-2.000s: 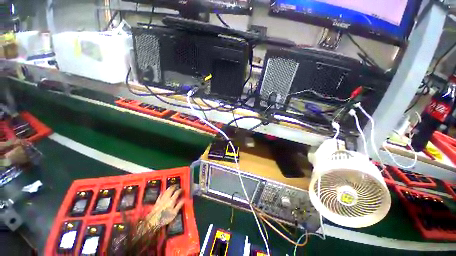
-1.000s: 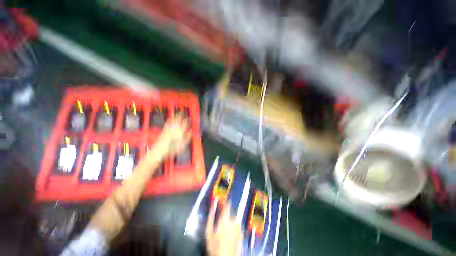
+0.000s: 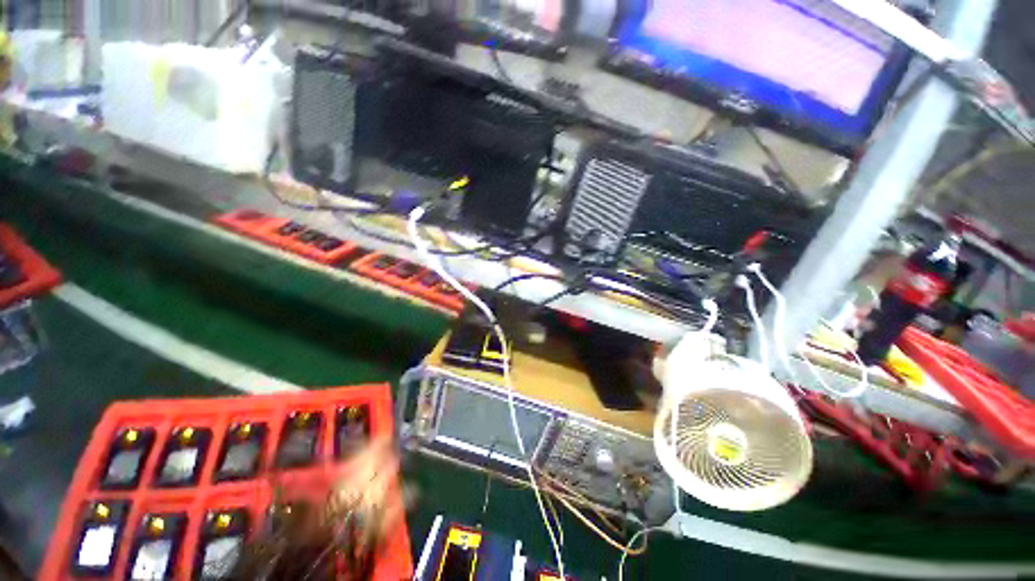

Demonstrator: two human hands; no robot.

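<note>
A red-orange turnover tray (image 3: pixel 255 403) lies at the lower left, its bottom cut off by the picture edge. It holds two rows of mobile phones (image 3: pixel 182 456), some with lit white screens. My left hand (image 3: pixel 361 494) is blurred over the tray's right part and covers some pockets; whether it grips a phone cannot be told. Right of the tray, at the bottom edge, a black phone with yellow edges (image 3: pixel 459 558) lies on the dark blue fixture between white strips. Only the top of a second unit shows beside it. My right hand is not in view.
Behind the fixture stands a grey tester (image 3: pixel 488 426) with thin orange-brown leads. A white fan (image 3: pixel 732 445) stands right of it. A white cable (image 3: pixel 511 414) hangs across the tester's front. Computer cases (image 3: pixel 613 204) and a cola bottle (image 3: pixel 908 297) stand on the shelf.
The view swung down to tray and fixture, then back up. My right hand, at the fixture one second ago, is out of the picture. My left hand is still over the tray's right part.
</note>
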